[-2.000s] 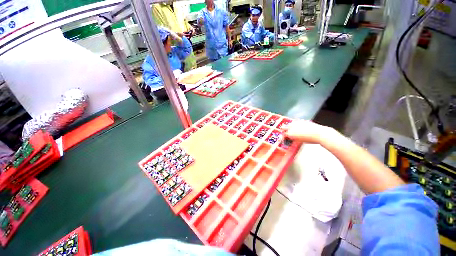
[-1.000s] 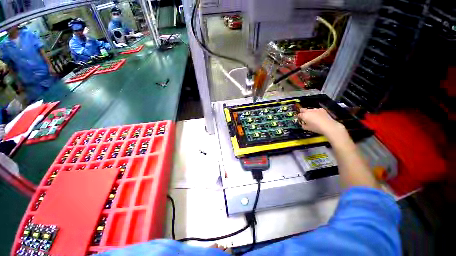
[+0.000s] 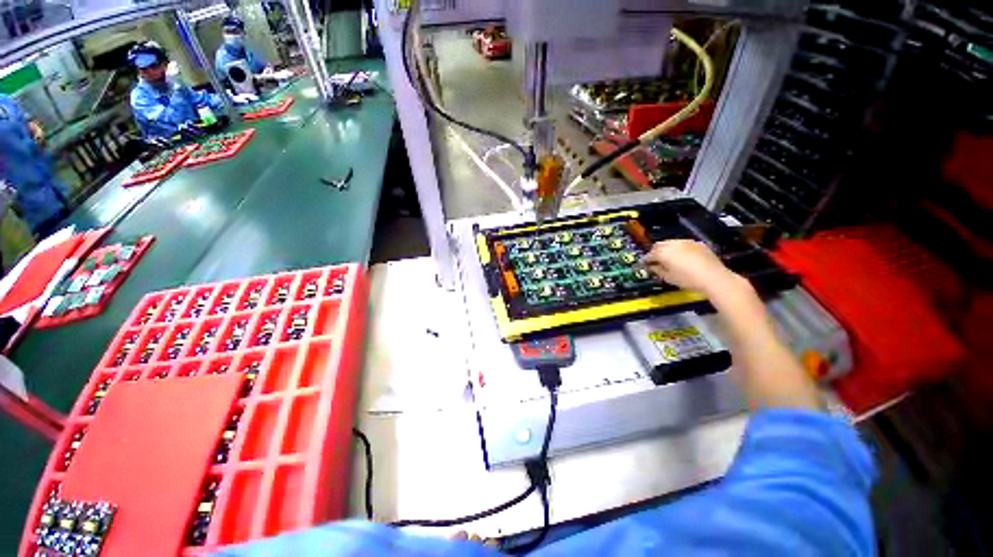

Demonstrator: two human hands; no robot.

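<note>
The fixture (image 3: pixel 503 313), a black plate with yellow edges, lies on the machine bed and holds rows of green circuit boards (image 3: pixel 563 259). My right hand (image 3: pixel 684 264) is over the fixture's right part, fingertips down at the right end of the board rows. Its fingers hide whatever is under or between them. A sliver of my left hand (image 3: pixel 475 537) shows at the bottom edge, mostly hidden by the blue sleeve. The red compartment tray (image 3: pixel 354 326) is at left, with boards in its far pockets, several empty pockets at right and a flat red-looking divider sheet (image 3: pixel 152 435) on it.
An amber dispensing head (image 3: pixel 549 174) hangs behind the fixture. A teach pendant (image 3: pixel 544 350) with a black cable is in front. An orange-red knob (image 3: pixel 814 364) and stacked red trays (image 3: pixel 871 316) are at right. Dark cutters (image 3: pixel 338 181) lie on the green bench. People in blue sit beyond.
My right hand has gone from the compartment tray to the fixture. Over the last second it has shifted slightly towards me along the boards' right end. The view has turned right.
</note>
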